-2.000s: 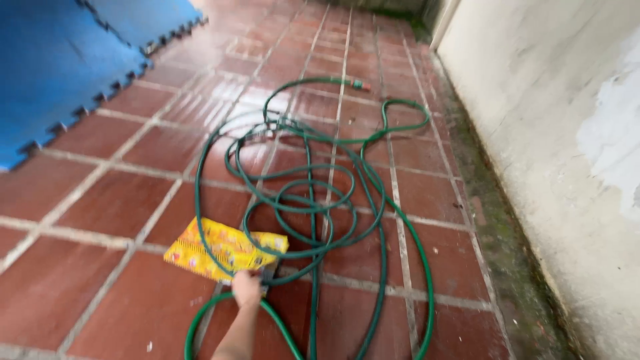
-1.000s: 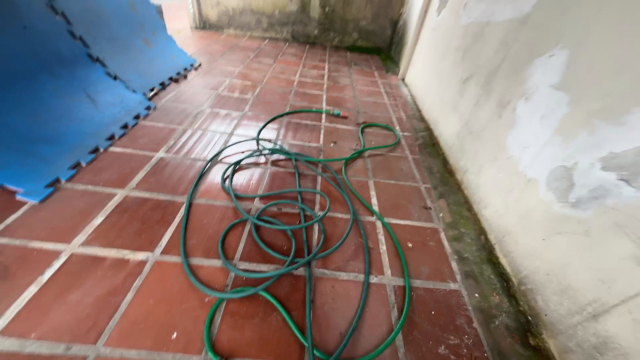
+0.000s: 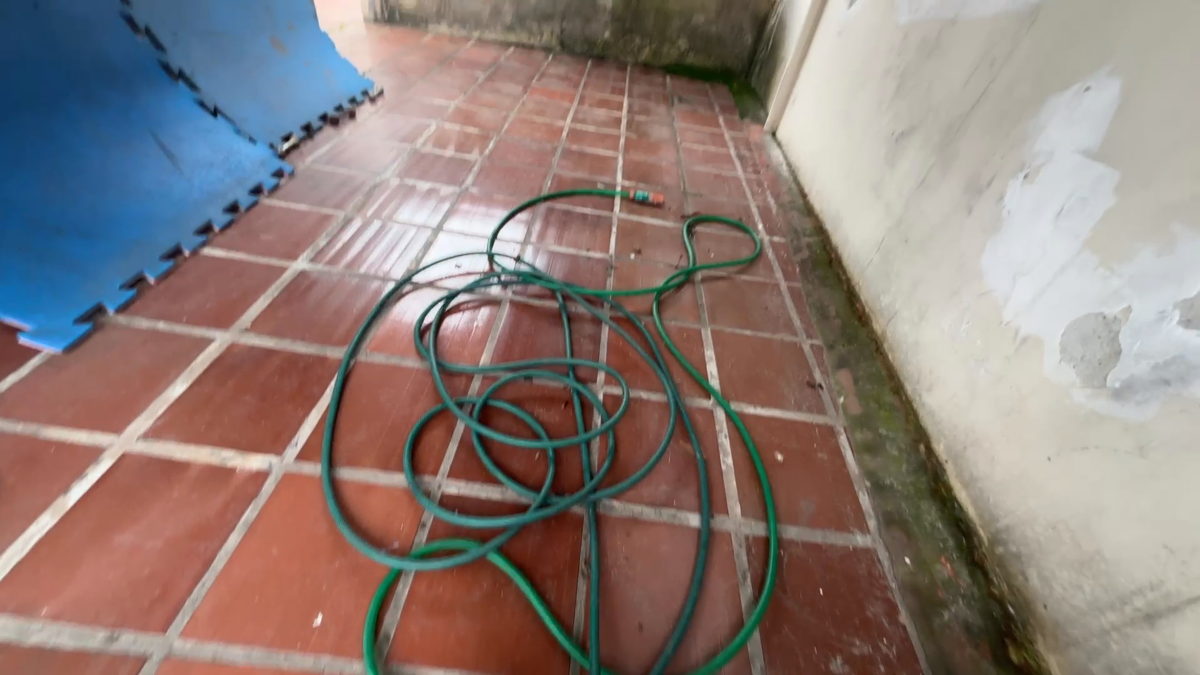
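Neither my left hand nor my right hand shows in the head view, so what they hold cannot be told. A green garden hose [image 3: 771,497] lies in loose, overlapping loops on the red tile floor [image 3: 309,389]. Its orange and green end fitting [image 3: 647,198] rests on the tiles beyond the coils. Part of the hose runs out of view at the bottom edge.
Blue interlocking foam mats [image 3: 103,178] with toothed edges stand at the upper left. A pale wall [image 3: 947,216] with patched paint runs along the right, with a mossy strip [image 3: 900,469] at its foot. A stained low wall [image 3: 600,28] closes the far end.
Two seconds ago a hand was at a yellow patterned packet or cloth over the hose's lower left loops. Both are out of view now, and the view has tilted up somewhat.
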